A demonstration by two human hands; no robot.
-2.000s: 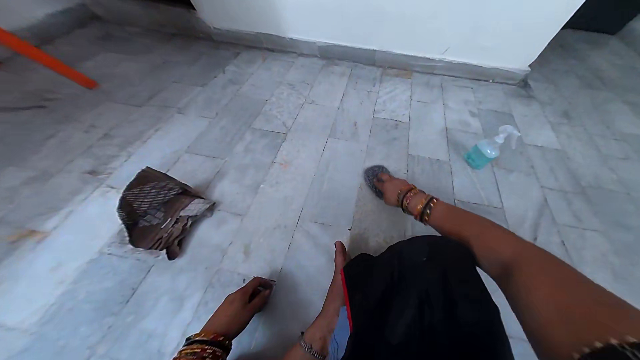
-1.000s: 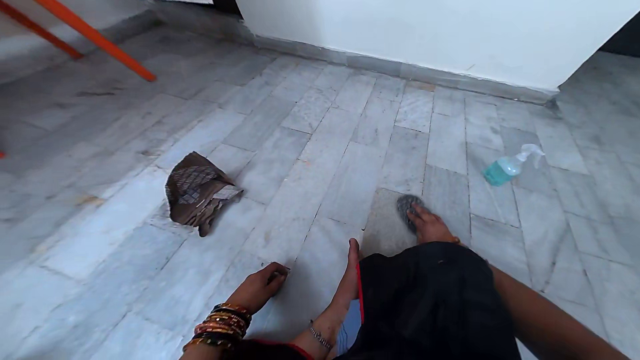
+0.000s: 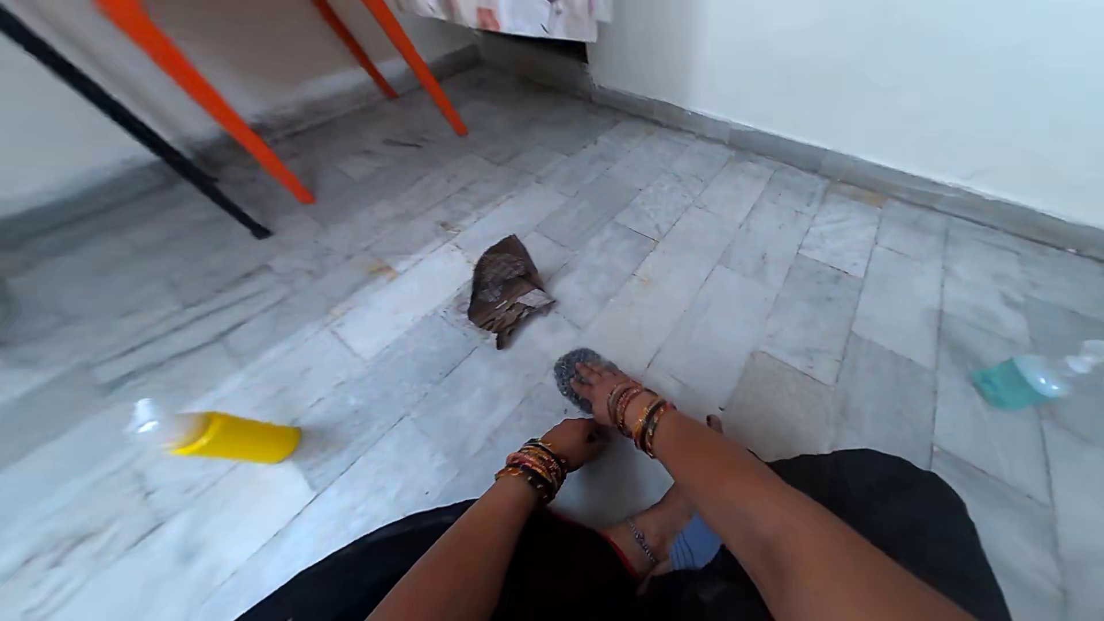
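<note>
My right hand (image 3: 601,390) presses a grey scouring pad (image 3: 573,373) flat on the marble-tiled floor (image 3: 733,319). Close beside it, my left hand (image 3: 576,442) rests low on the floor with its fingers curled; whether it holds anything is hidden. A crumpled brown checked cloth (image 3: 503,289) lies just beyond both hands. To the left, a yellow bottle (image 3: 246,438) with a clear top lies on its side. A spray bottle of green liquid (image 3: 1022,381) lies at the far right. Bangles circle both wrists.
Orange legs (image 3: 423,69) and a black leg (image 3: 138,129) of furniture stand at the upper left. A white wall (image 3: 845,86) with a grey skirting runs along the back. A patterned cloth (image 3: 517,15) hangs at the top. My bare foot (image 3: 651,526) is below my hands.
My right hand has moved left with the scouring pad, from the floor right of my foot to beside my left hand. The view has swung left, bringing in the yellow bottle.
</note>
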